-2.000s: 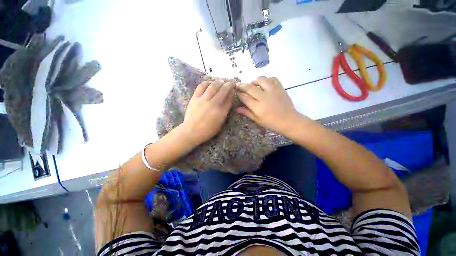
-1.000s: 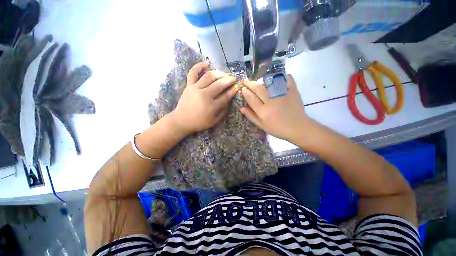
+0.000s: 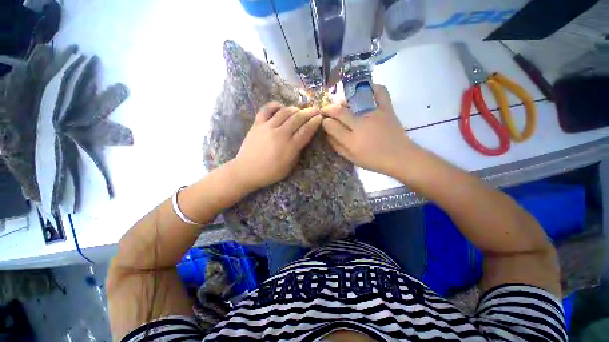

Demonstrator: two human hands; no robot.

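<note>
A grey-brown, flecked, fuzzy fabric piece (image 3: pixel 294 200) lies under my hands and hangs over the table's front edge. Its upper edge reaches the needle area of the white and blue sewing machine (image 3: pixel 327 40). My left hand (image 3: pixel 277 143) lies on the fabric, its fingertips pinching the edge just in front of the presser foot. My right hand (image 3: pixel 367 133) holds the same edge from the right, fingertips close to the left ones. A small grey-blue block (image 3: pixel 361 97) stands just right of the needle, over the right fingers. The needle tip is hidden.
Stacked grey cut pieces with white layers (image 3: pixel 60 127) fan out at the left. Scissors with red and yellow-orange handles (image 3: pixel 491 110), a dark-handled tool (image 3: pixel 533 77) and a black flat object (image 3: pixel 582 103) lie right. Blue bins (image 3: pixel 534 207) stand below the white table's front edge (image 3: pixel 461 176).
Since two seconds ago, the view has shifted and the machine head appears larger. The fabric's edge has come up to the needle, with both hands still holding it.
</note>
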